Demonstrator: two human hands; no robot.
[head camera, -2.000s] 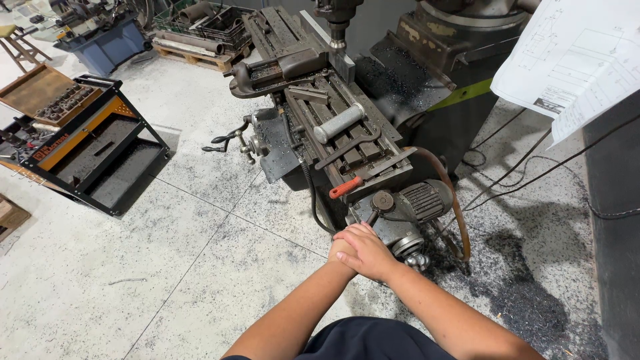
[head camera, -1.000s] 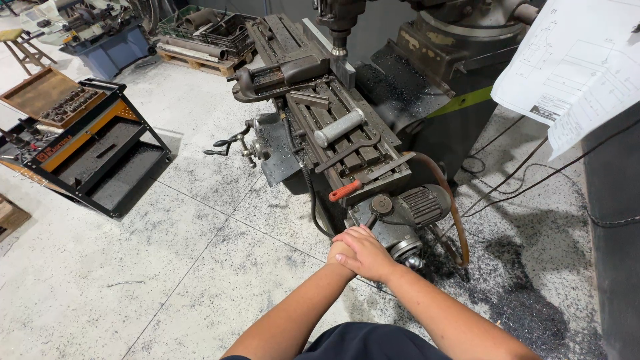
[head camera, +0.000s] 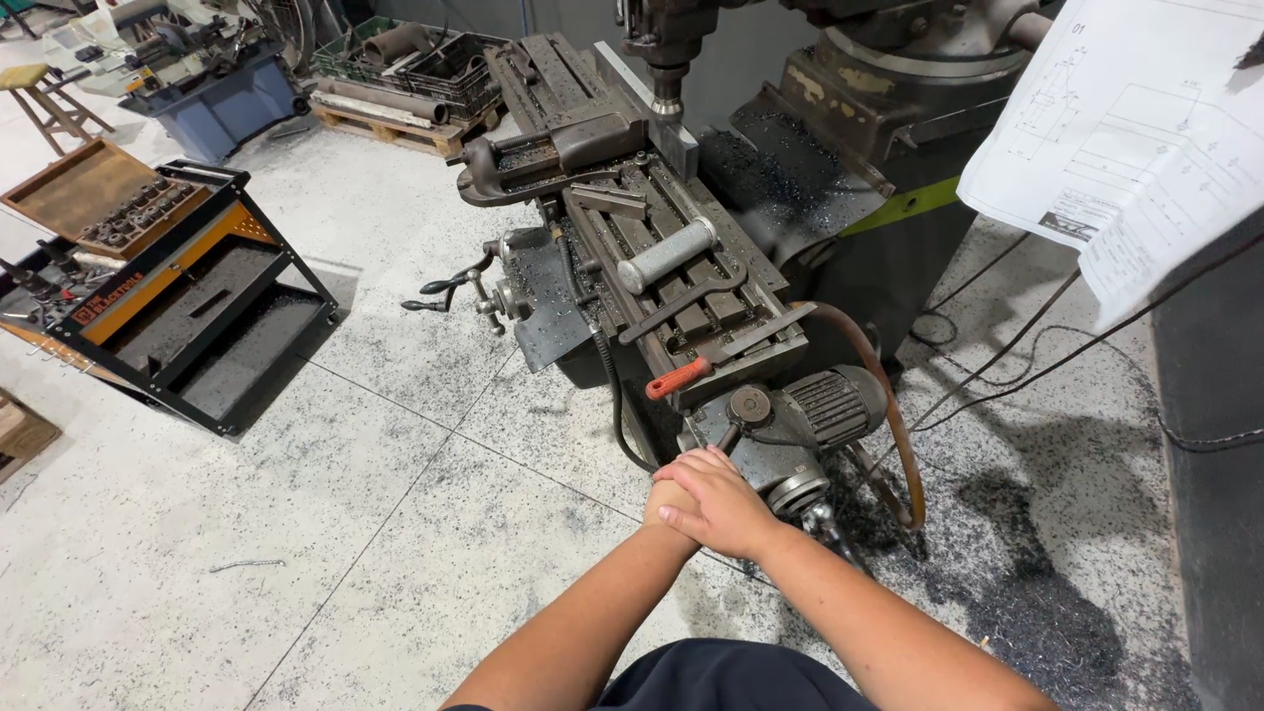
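My right hand lies over my left hand, near the feed motor at the near end of a milling machine's table. What my left hand touches beneath is hidden; a lever with a round hub runs down to the hands. Just above them, a file with a red handle lies across the table end. Farther up the table are a wrench, a grey metal cylinder, metal blocks and a vise. The spindle hangs beside an upright metal plate.
A tool cart with an open wooden collet box stands at left. Crank handles jut from the machine's left side. Metal chips cover parts of the floor, and cables cross at right. A drawing sheet hangs at upper right.
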